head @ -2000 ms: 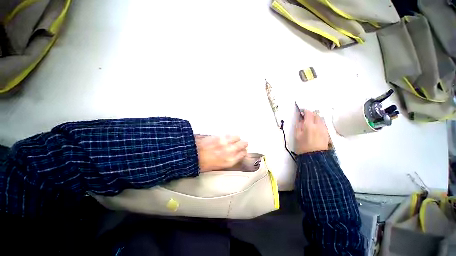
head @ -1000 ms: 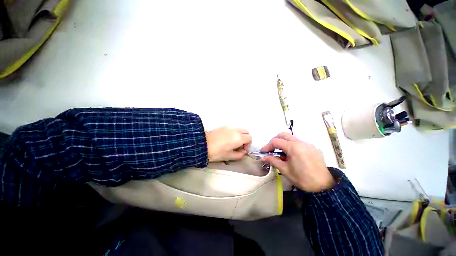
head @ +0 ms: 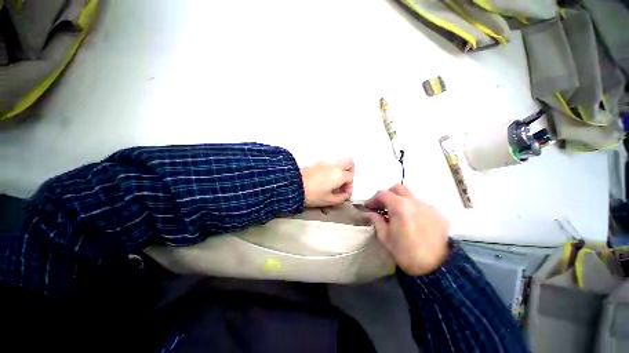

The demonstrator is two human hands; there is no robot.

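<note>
The beige handbag (head: pixel 324 268) lies along the front table edge, its pale-rimmed mouth open and a yellow dot on its side. My left hand (head: pixel 327 184) is at the back rim near the right corner, fingertips pinched together on the bag's edge; the exact part is too small to tell. My right hand (head: pixel 412 231) is at the right corner of the mouth, closed on a slim tool (head: pixel 361 207) that points left toward my left fingertips. My right fingers hide most of the tool.
A patterned slim tool with dark cord (head: pixel 388 123), a flat patterned stick (head: pixel 457 174), a yellow-and-dark block (head: pixel 434 86) and a white tool pot (head: pixel 488 146) are on the white table (head: pixel 227 76). Similar bags lie top left (head: pixel 41 52), top right (head: pixel 572 76) and bottom right (head: pixel 569 300).
My right hand has moved left from beside the pot to the bag mouth with the slim tool, uncovering the flat stick. My left hand has shifted slightly right and up.
</note>
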